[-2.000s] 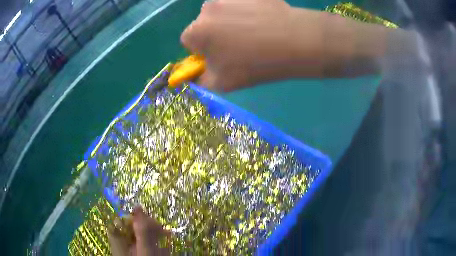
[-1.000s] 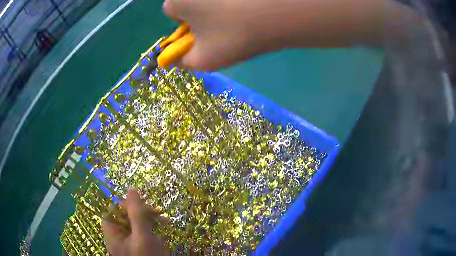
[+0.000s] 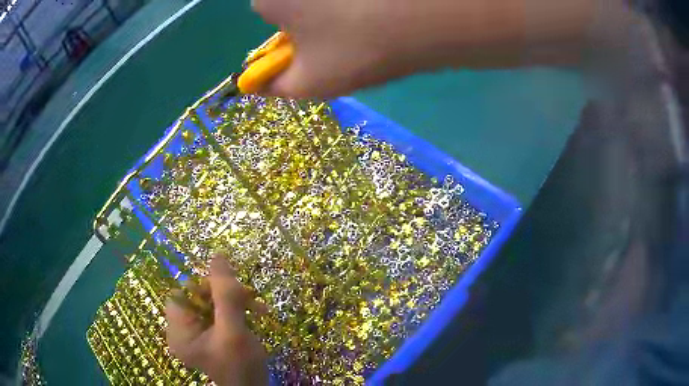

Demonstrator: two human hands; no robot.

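My right hand (image 3: pixel 317 49) comes in from the upper right and is shut on the yellow-orange handles of the side cutters (image 3: pixel 264 69). The cutters' jaws are at the top end of a gold parts frame (image 3: pixel 180 121); whether they are closed on it I cannot tell. My left hand (image 3: pixel 219 324), blurred at the lower left, grips the frame's lower part. The thin frame is held up over the blue parts tray (image 3: pixel 461 177), its outer bar along the tray's left side. Small gold and silvery parts (image 3: pixel 378 249) fill the tray.
Stacked gold frames (image 3: pixel 136 324) lie left of the tray, beside my left hand. A white line (image 3: pixel 68 279) runs along the green bench (image 3: pixel 468 105). A small glittering pile (image 3: pixel 30 366) lies at the lower left edge.
The frame has tilted and shifted against the tray. My left hand is slightly higher and further right than before. The cutters have moved up and left compared with two seconds ago.
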